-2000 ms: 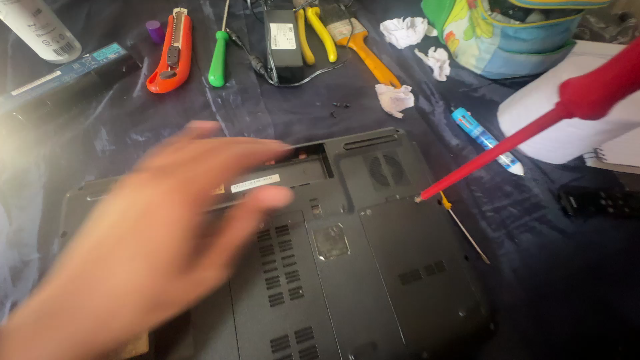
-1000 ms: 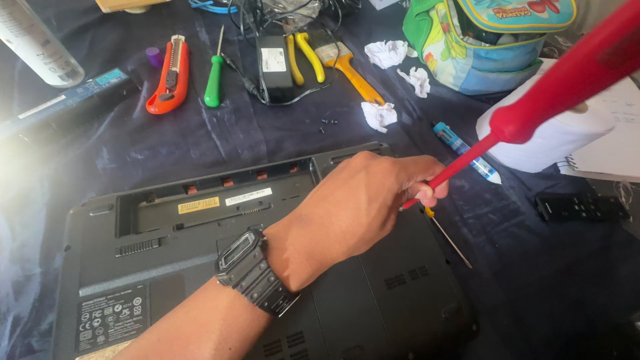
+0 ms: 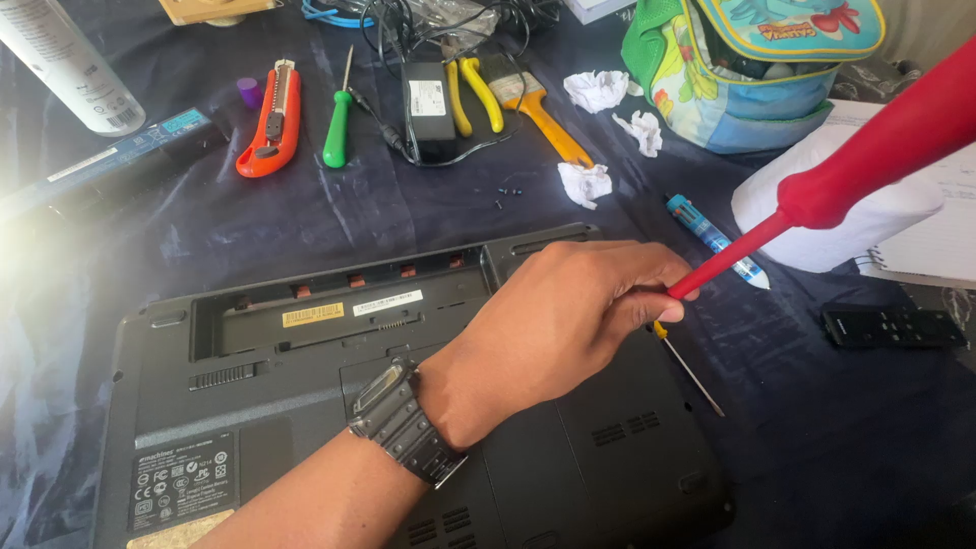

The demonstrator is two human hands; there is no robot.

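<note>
A laptop (image 3: 305, 427) lies upside down on dark cloth, its battery bay (image 3: 343, 328) uncovered. My left hand (image 3: 549, 328), with a black watch on the wrist, pinches the lower shaft of a red screwdriver (image 3: 823, 191) between thumb and fingers, above the laptop's upper right part. The screwdriver slants down from the upper right, and its tip is hidden behind the fingers. My right hand is out of view. A small screwdriver with a yellow handle (image 3: 686, 370) lies at the laptop's right edge, partly hidden. Several small screws (image 3: 509, 191) lie behind the laptop.
Behind stand an orange cutter (image 3: 274, 126), a green screwdriver (image 3: 337, 133), a power adapter (image 3: 429, 107), yellow pliers (image 3: 479, 91) and a brush (image 3: 545, 114). A laptop battery (image 3: 99, 164) is at left. On the right are a pen (image 3: 717, 240), a paper roll (image 3: 831, 206) and a remote control (image 3: 892, 326).
My left hand, blurred and away from the red screwdriver two seconds ago, has moved right and taken hold of its shaft. Since one second ago the grip looks the same.
</note>
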